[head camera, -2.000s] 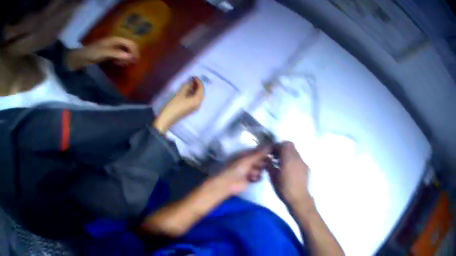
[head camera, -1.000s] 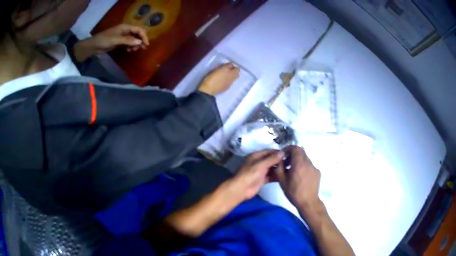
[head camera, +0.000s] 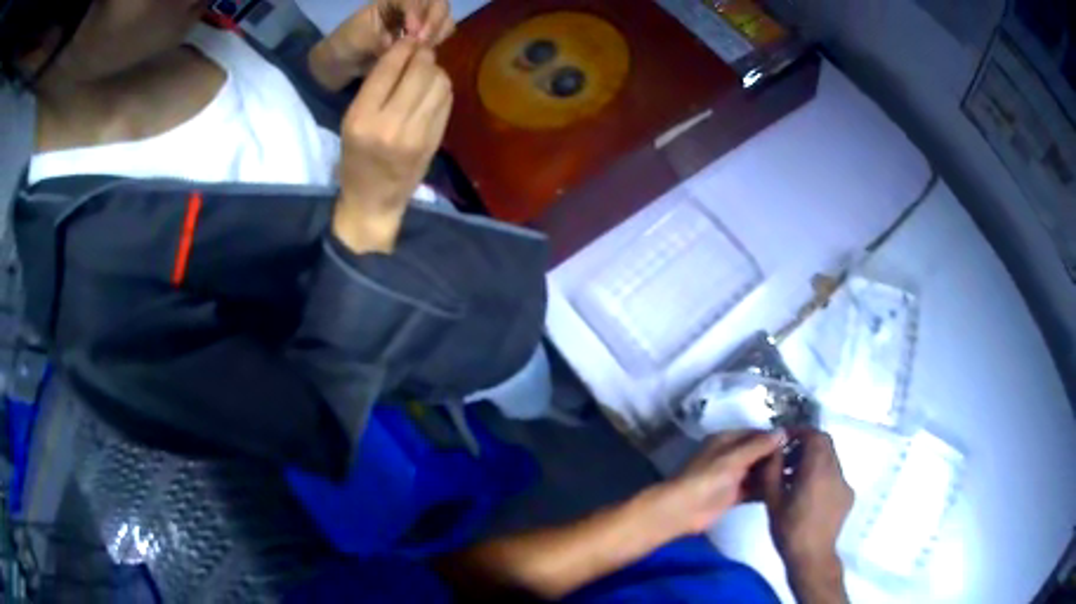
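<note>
My left hand (head camera: 722, 478) and my right hand (head camera: 812, 501) meet at the fingertips at the near edge of the white table. Between them they pinch a small metal part (head camera: 791, 458), dark and shiny, mostly hidden by the fingers. Just beyond my fingers lies an open clear plastic bag (head camera: 737, 399) with dark and silvery pieces at its right side and far corner.
A clear ribbed tray (head camera: 675, 283) lies left of the bag; two narrower trays (head camera: 876, 354) (head camera: 914, 501) lie right. A coworker's hands (head camera: 395, 124) meet near a red-brown box (head camera: 555, 153) with a yellow round plate. A blue stool (head camera: 395, 484) and grey dimpled crate (head camera: 153, 507) are at lower left.
The view has turned left, so the table sits further right. The coworker's near hand has left the clear tray and come up to the other hand. My hands remain together at the bag.
</note>
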